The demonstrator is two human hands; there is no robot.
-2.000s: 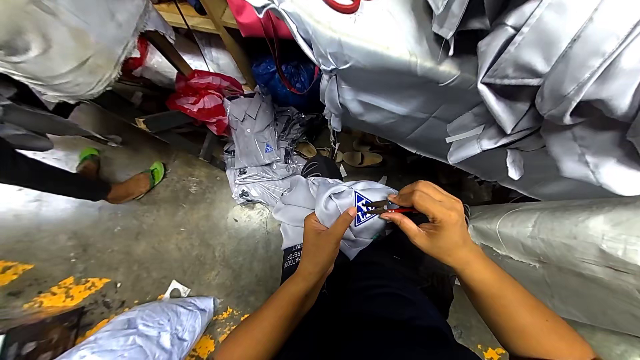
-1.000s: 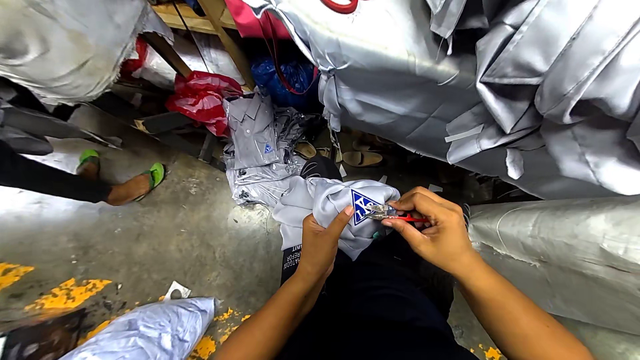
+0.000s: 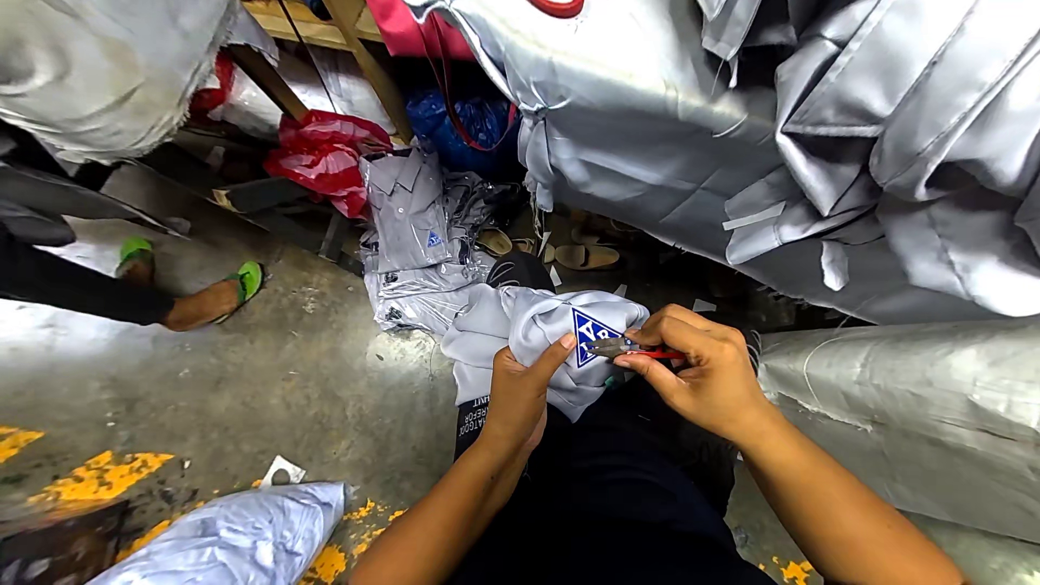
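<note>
A light grey cloth garment [image 3: 487,341] lies bunched over my lap, with a blue and white triangular patch [image 3: 587,331] facing up. My left hand [image 3: 524,386] grips the cloth at the patch's left edge, its thumb on top and its fingers hidden beneath. In my right hand [image 3: 691,370] is a pair of small thread snips [image 3: 617,348] with red on the handle. Their metal tips lie over the lower part of the patch; whether they touch a thread cannot be made out.
Folded grey shirts in clear plastic [image 3: 406,211] are stacked ahead, beside a red plastic bag [image 3: 329,150]. A cloth-draped table [image 3: 634,162] stands ahead right. Another person's feet in green sandals [image 3: 248,280] are at left. A filled plastic bag [image 3: 236,532] lies lower left.
The snips and my right hand have shifted slightly about the patch, and the tips now lie lower on it than a second ago. My left hand keeps its hold on the cloth.
</note>
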